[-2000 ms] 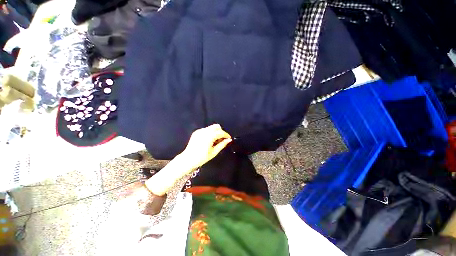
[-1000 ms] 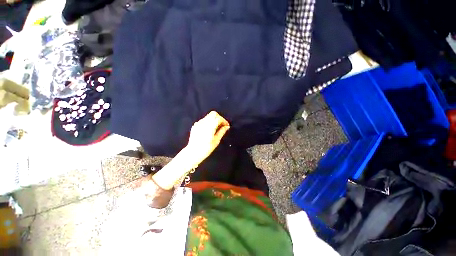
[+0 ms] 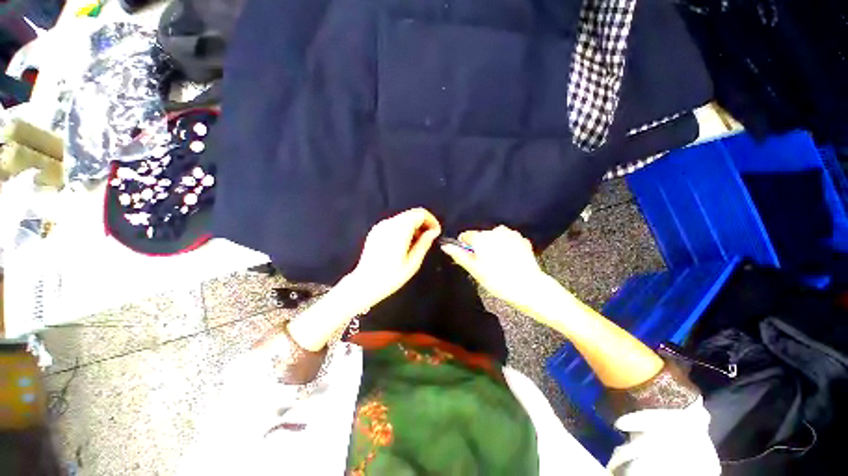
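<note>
A navy garment point(image 3: 446, 93) with a black-and-white checked strip point(image 3: 600, 74) is spread in front of me, its lower edge over my lap. My left hand point(image 3: 400, 246) is at the garment's lower middle, thumb and fingers pinched together on the cloth. My right hand point(image 3: 495, 260) is just right of it, nearly touching, with a small dark pointed tool, like thread snips point(image 3: 457, 244), between its fingers. Tiny white dots show on the cloth. I cannot make out a needle or a button at the fingertips.
A black pad point(image 3: 158, 237) with a red edge and pale discs lies left of the garment, beside a clear plastic bag point(image 3: 116, 102). Blue plastic point(image 3: 702, 204) and dark clothes point(image 3: 772, 363) are at the right. A green apron point(image 3: 446, 409) covers my lap. The floor point(image 3: 223, 344) is speckled.
My right hand has come into view from the right and reached my left hand with the small tool. My left hand stays pinched on the cloth. The view has shifted slightly.
</note>
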